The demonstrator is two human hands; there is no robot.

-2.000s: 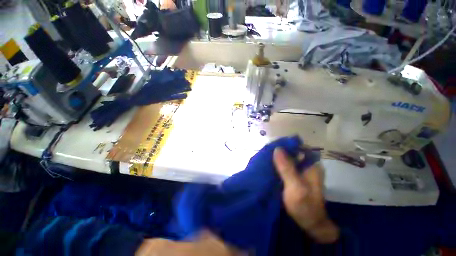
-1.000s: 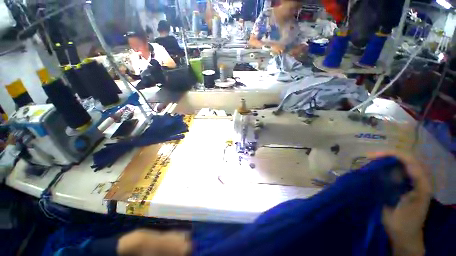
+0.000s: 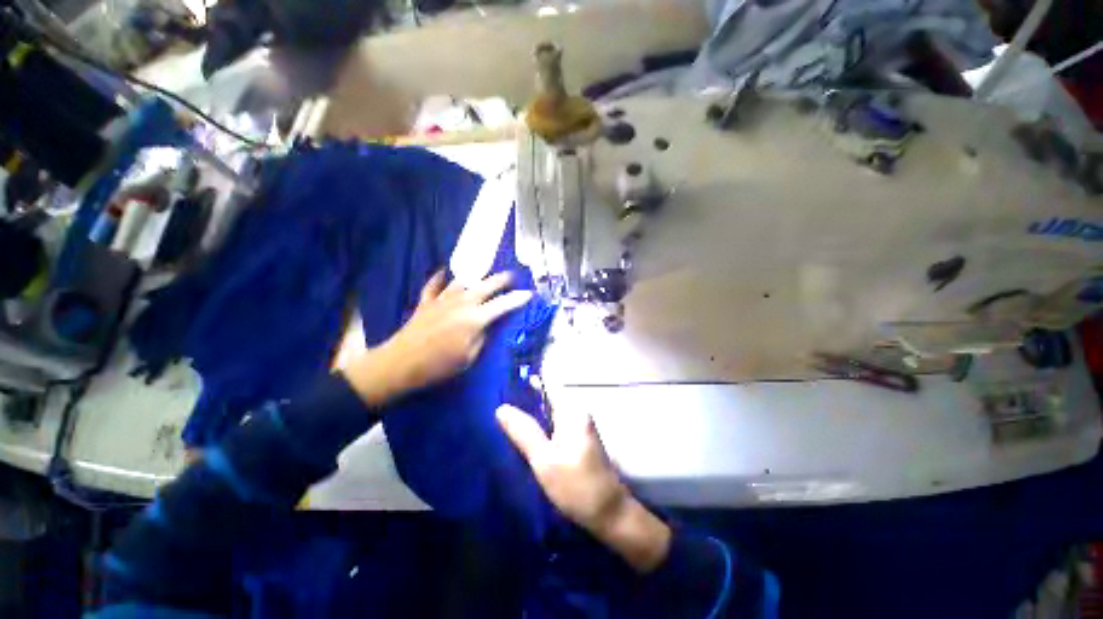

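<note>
The blue garment lies spread on the white machine table, left of and below the needle area, and hangs over the front edge. Its right edge lies by the presser foot under the sewing machine head. My left hand lies palm down on the cloth, left of the needle, fingers spread. My right hand is at the cloth's right edge, nearer me, with thumb and fingers around a fold; part of the grip is hidden.
Thread snips lie on the machine bed at right. Dark blue cut strips are at far left, beside a blue-grey second machine. Grey cloth lies behind the machine head.
The garment has gone from being held up over the front edge at right to lying on the table by the needle. Both hands have moved onto it. The view has tilted down.
</note>
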